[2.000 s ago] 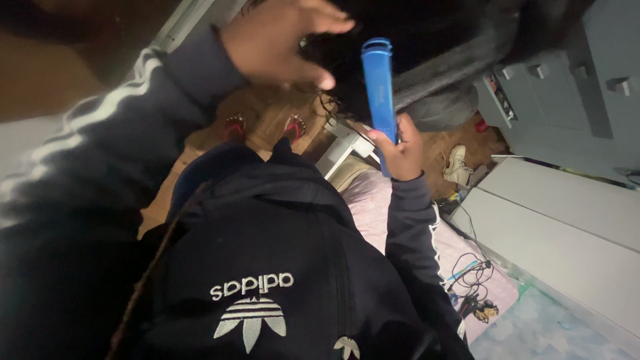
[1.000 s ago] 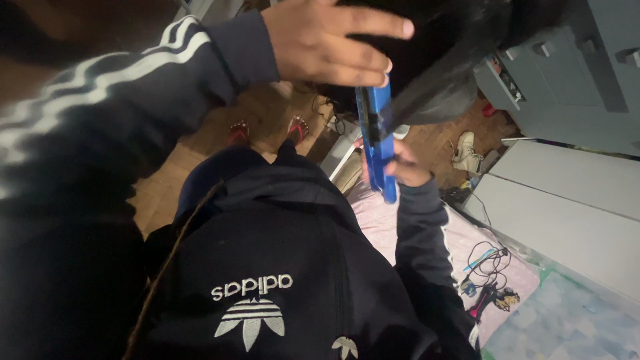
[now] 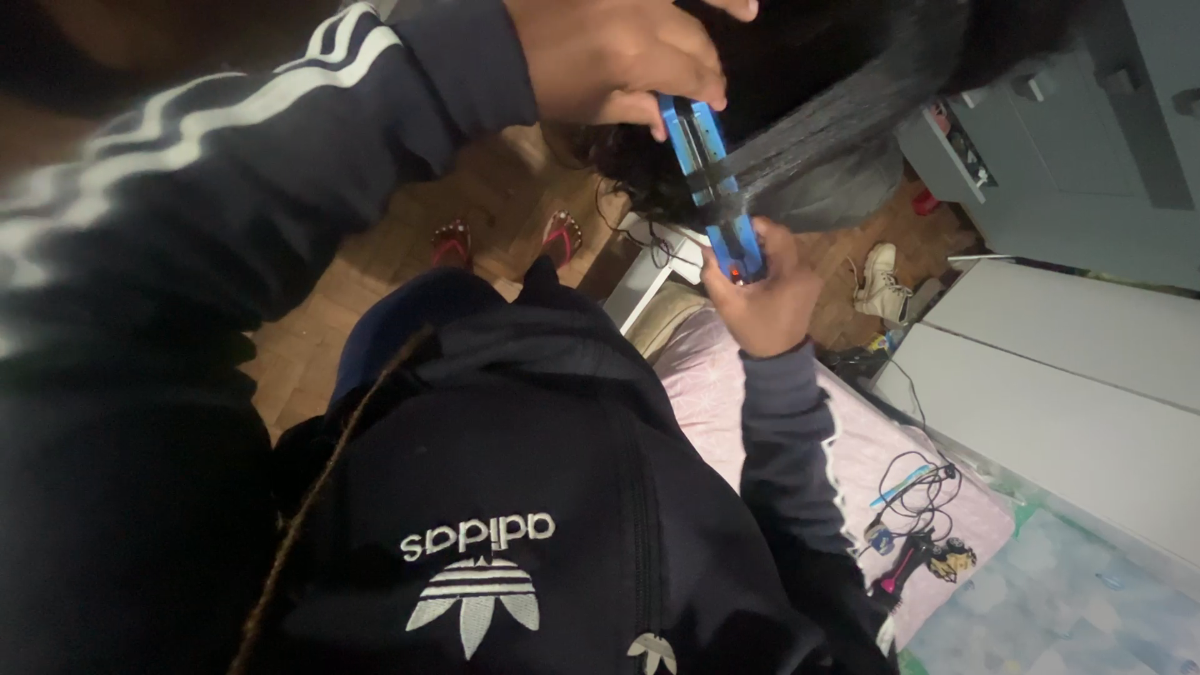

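Note:
My right hand [image 3: 773, 291] is wrapped around the lower end of a blue hair straightener [image 3: 731, 234], where a small red-orange light shows. My left hand [image 3: 623, 61] pinches the straightener's upper tip between thumb and fingers. A strand of straight dark hair [image 3: 797, 141] passes between the two plates, which look closed on it. More dark hair [image 3: 647, 169] hangs behind and left of the straightener. The head the hair belongs to is not clearly visible.
A pink cloth-covered surface [image 3: 703, 394] holds a coiled black cable [image 3: 919, 506], a blue comb-like item [image 3: 900, 487] and a black-and-pink brush [image 3: 900, 572]. Grey drawers [image 3: 1059, 150] and white panels [image 3: 1050, 403] stand at right. A light shoe [image 3: 881, 286] lies on the wooden floor.
Two seconds ago my left hand was apart from the straightener, which had no strand in it. Now both hands hold it, around a strand of hair.

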